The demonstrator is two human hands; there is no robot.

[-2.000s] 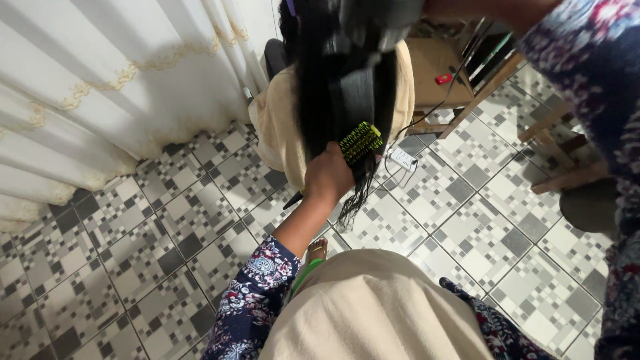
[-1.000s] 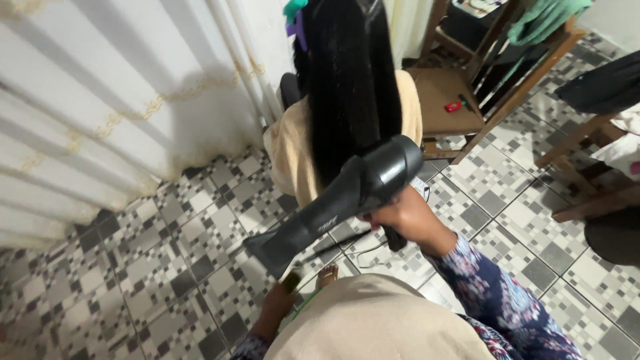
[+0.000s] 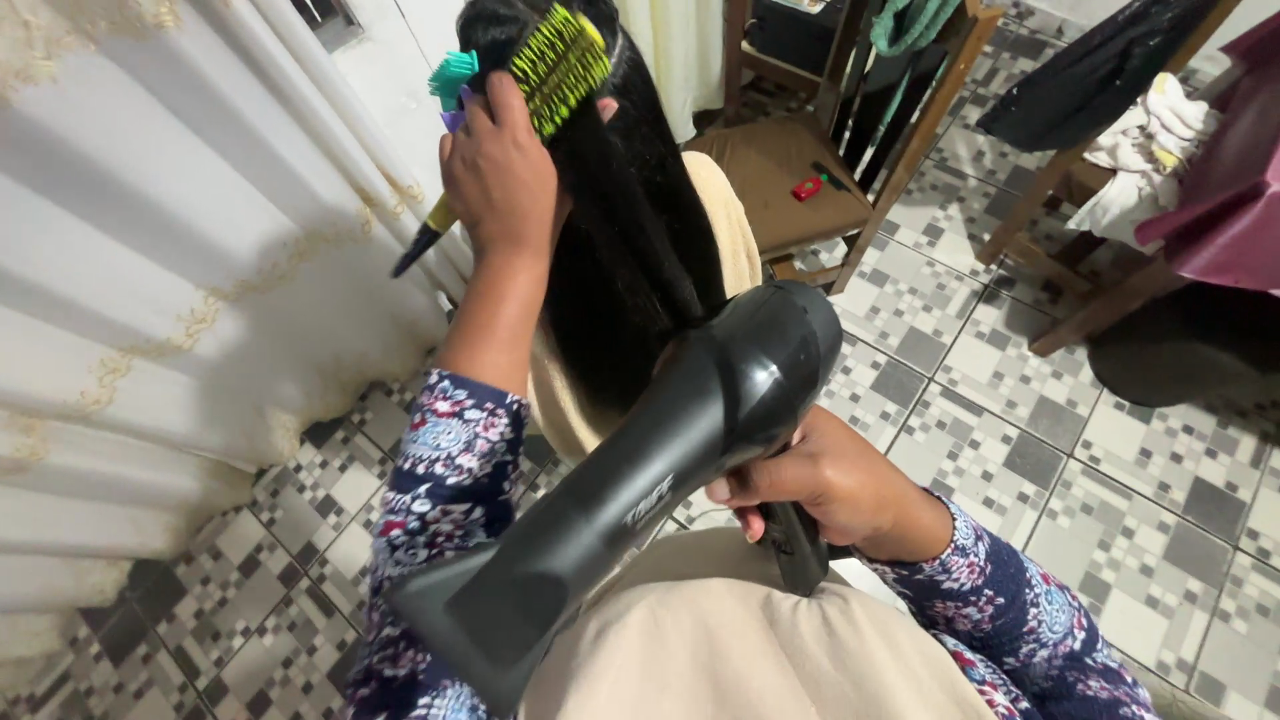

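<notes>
My left hand (image 3: 505,175) is raised at a person's head, shut on a round hairbrush (image 3: 560,70) with yellow-green bristles; its tapered dark handle tip points down and left. The brush lies against the long, dark, straight hair (image 3: 630,240). A teal hair clip (image 3: 455,78) and a purple clip (image 3: 453,119) sit beside that hand. My right hand (image 3: 815,485) grips the handle of a black hair dryer (image 3: 660,430), held low in front of my body. Its flat nozzle points down and left, away from the hair. A beige towel (image 3: 728,215) covers the person's shoulders.
White curtains (image 3: 200,260) hang at the left. Behind the person to the right stands a wooden chair (image 3: 785,190) with a small red item (image 3: 806,188) on its seat. White cloths (image 3: 1150,150) and a maroon cloth (image 3: 1235,190) are farther right, above the tiled floor (image 3: 990,420).
My left hand has risen with the brush from low by my body to the top of the hair. The dryer, over the hair two seconds ago, is now held lower, in front of me.
</notes>
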